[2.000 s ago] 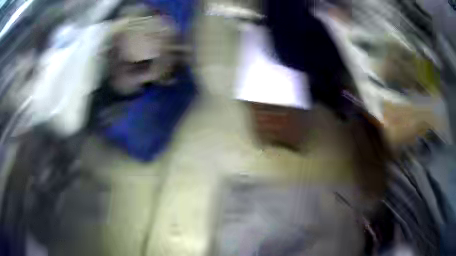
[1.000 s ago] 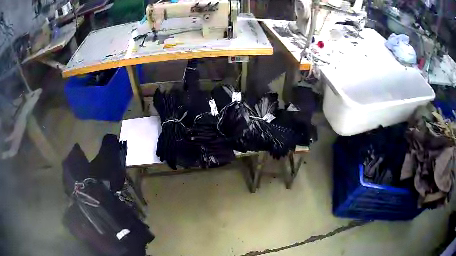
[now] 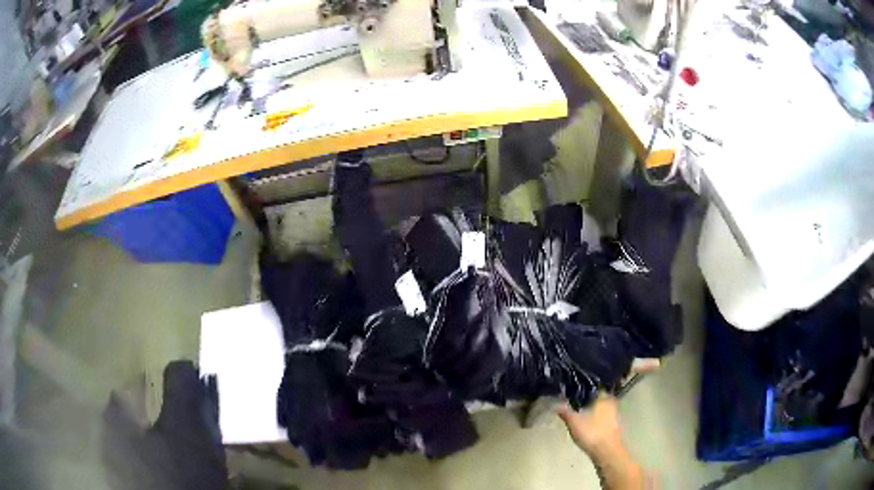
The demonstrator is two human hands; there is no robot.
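Several tied dark bundles (image 3: 498,325) lie side by side on a low bench below a sewing machine table. Pale ties go around them and white tags show on some. One hand (image 3: 599,431), by its place my right hand, reaches in from the lower right. Its fingers are spread at the front edge of the rightmost bundles; whether it grips the cloth or the bench edge cannot be told. My left hand is not in view.
The white machine table (image 3: 335,105) with a wooden edge stands behind the bench. A white sheet (image 3: 242,373) lies at the bench's left end. A white tub (image 3: 786,239) and a blue crate (image 3: 776,440) stand at the right. Another blue crate (image 3: 172,230) is under the table.
The view has moved closer to the bench and bundles. My right hand has come into the picture at the lower right, against the bundles' front edge.
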